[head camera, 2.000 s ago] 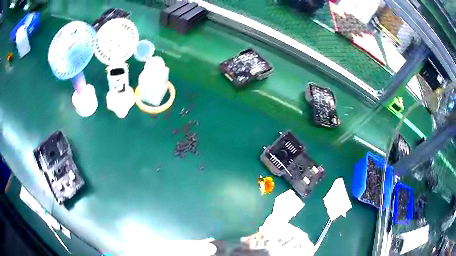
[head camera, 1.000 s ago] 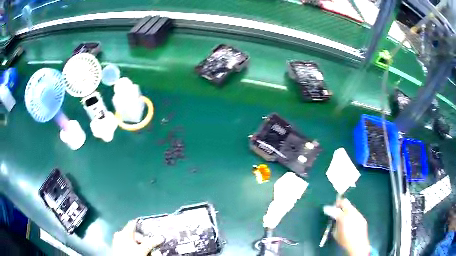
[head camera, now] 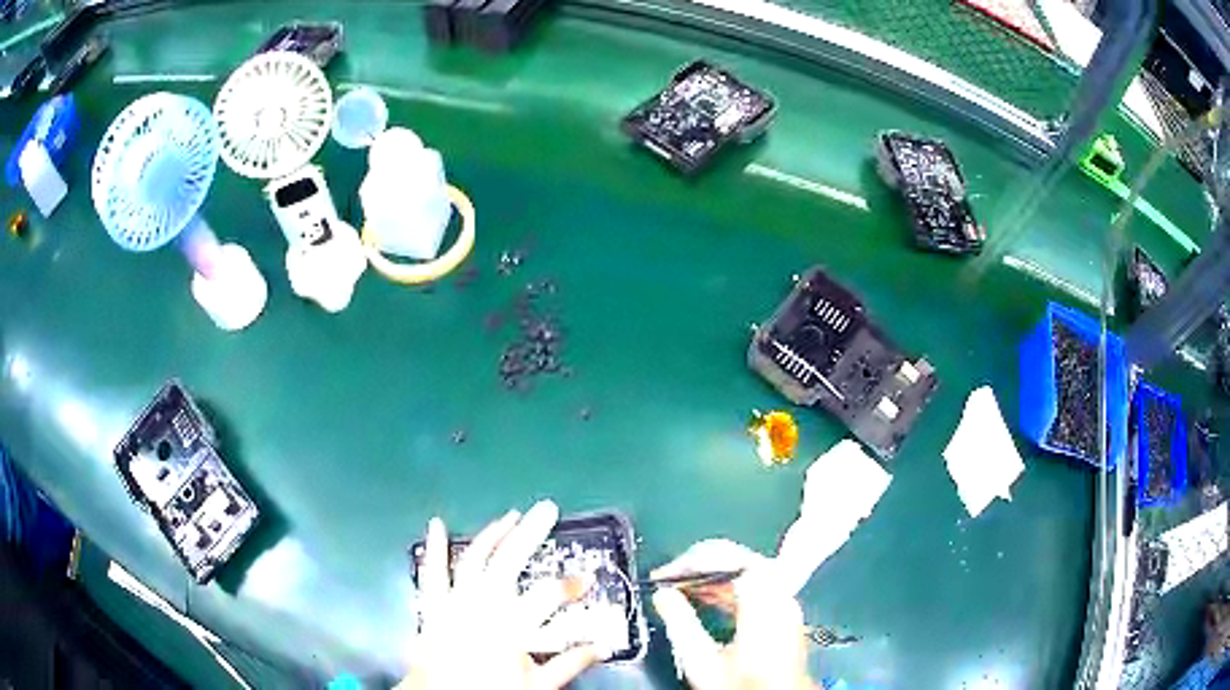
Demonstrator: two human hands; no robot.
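Observation:
A dark rectangular housing with a circuit board in it lies open side up at the bottom centre. My left hand lies over its left part, fingers spread and pressing on it, hiding much of the board. My right hand is just right of the housing and holds a thin dark tool, likely tweezers, whose tip reaches the housing's right edge. A thin pale wire shows near that tip. Both hands are cut off by the bottom edge.
An opened black case, an orange-yellow item and white cloths are to the right. Blue bins stand far right. Small dark screws lie mid-bench. Another housing lies left. Fans and a white bottle stand upper left.
My left hand has moved from the housing's left edge onto its board. My right hand has moved left from beside the white sheet to the housing, with the thin tool in it.

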